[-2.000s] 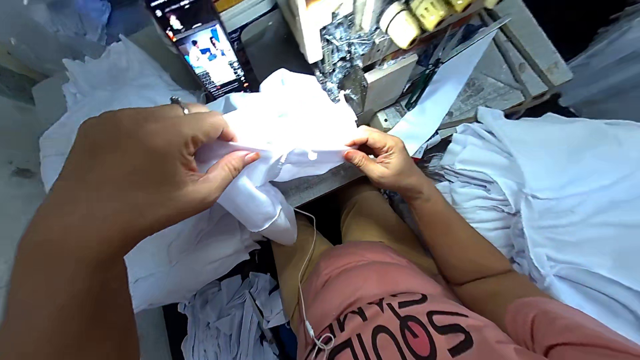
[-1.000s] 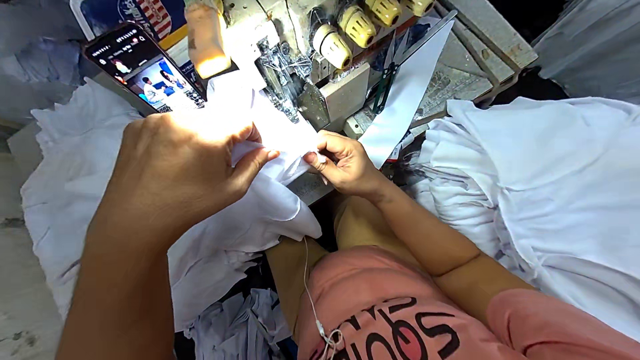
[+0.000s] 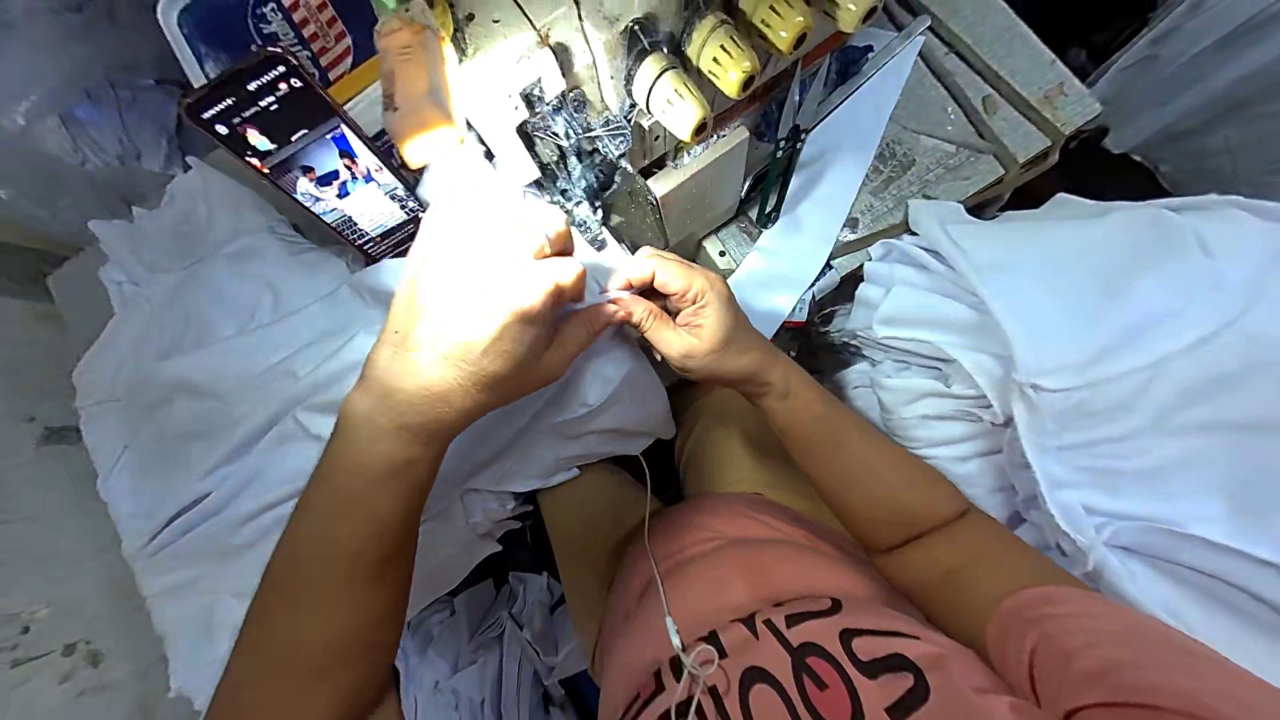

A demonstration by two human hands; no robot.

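My left hand (image 3: 490,310), brightly lit by a lamp, pinches the edge of a white fabric piece (image 3: 600,385) between thumb and fingers. Close against it, my right hand (image 3: 690,315) grips the same edge with thumb and forefinger. The fabric hangs from both hands over my lap. Just beyond them is the needle and presser area of a sewing machine (image 3: 580,150), whose exact contact with the cloth is hidden by glare and my left hand. Yellow thread tension knobs (image 3: 670,97) line the machine's front.
A smartphone (image 3: 310,160) showing a video leans at the upper left. White fabric piles lie at left (image 3: 230,400) and right (image 3: 1150,370). Green-handled scissors (image 3: 780,175) and a white strip (image 3: 830,180) rest on the machine table (image 3: 920,160). An earphone cable (image 3: 655,560) hangs over my lap.
My hands have come closer together; two seconds ago they held a stretch of the fabric edge between them. The view has shifted, showing more of the machine's knobs.
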